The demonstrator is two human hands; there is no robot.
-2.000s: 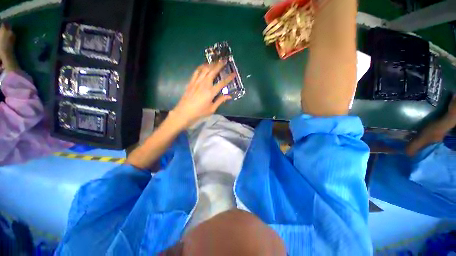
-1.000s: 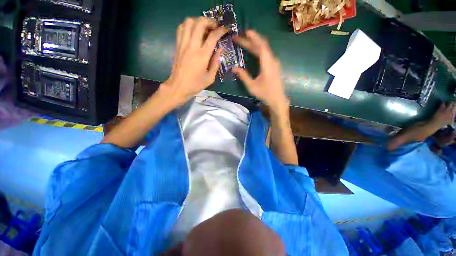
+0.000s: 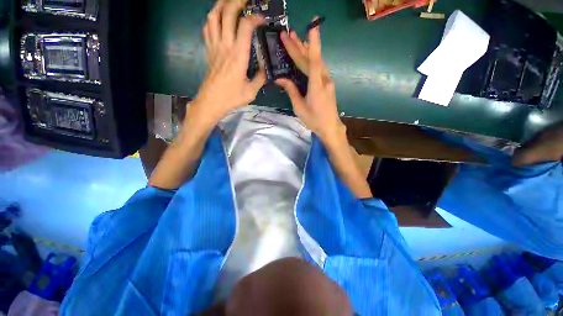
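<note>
An open phone body [image 3: 267, 8] lies on the green bench in front of me, its top end near the picture's upper edge. A flat dark slab [image 3: 278, 55], possibly a battery, is held between my hands over the phone body. My left hand [image 3: 231, 62] grips the left side with thumb and fingers. My right hand [image 3: 313, 83] is at the right side, its thumb and a finger touching the slab. A small dark piece [image 3: 315, 23] shows at the tip of a raised right finger. The fingers hide parts of the phone body.
A black tray [image 3: 126, 80] with several phone bodies stands at left. A red box [image 3: 386, 8] of tan strips is cut off at the top. A folded white sheet [image 3: 449, 58] and a glossy black tray [image 3: 509, 68] lie at right. Another person's arm [image 3: 543, 147] is at far right.
My right hand has come back from the red box to the phone body. The dark slab is now between both hands. The view has shifted, with the bench higher in the picture.
</note>
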